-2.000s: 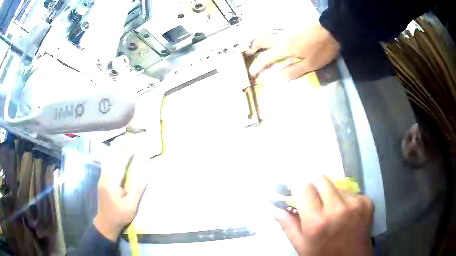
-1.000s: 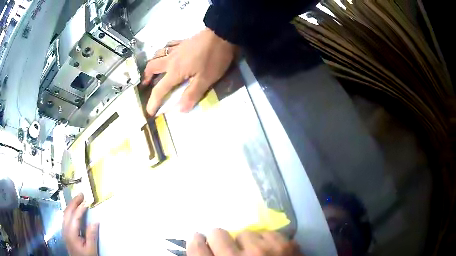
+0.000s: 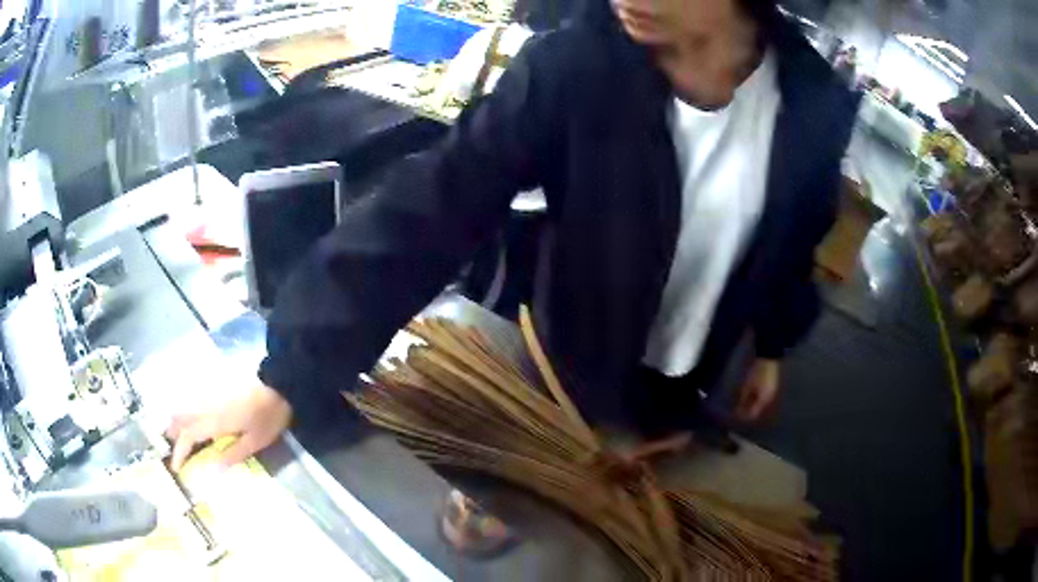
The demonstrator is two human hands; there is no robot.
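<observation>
Neither of my hands is in view. The sewing template (image 3: 256, 506) lies at the lower left, mostly washed out by glare, with yellow tape and a narrow slot. Another person's hand (image 3: 233, 430) rests on its upper part, fingers spread. A thick sheaf of brown cut panels (image 3: 489, 415) lies on the metal side table (image 3: 393, 489), fanned out and tied near its middle with a thin brown band (image 3: 626, 464).
A person in a dark jacket (image 3: 603, 227) stands across the side table. The control panel (image 3: 293, 227) stands upright behind the template. The sewing machine's metal parts (image 3: 80, 398) are at the left. A blue crate (image 3: 430, 34) is at the back; a yellow floor line (image 3: 950, 375) runs at the right.
The view has swung up and to the right, bringing in the other person and the whole sheaf. Both my hands have left the picture. The other person's hand is still on the template.
</observation>
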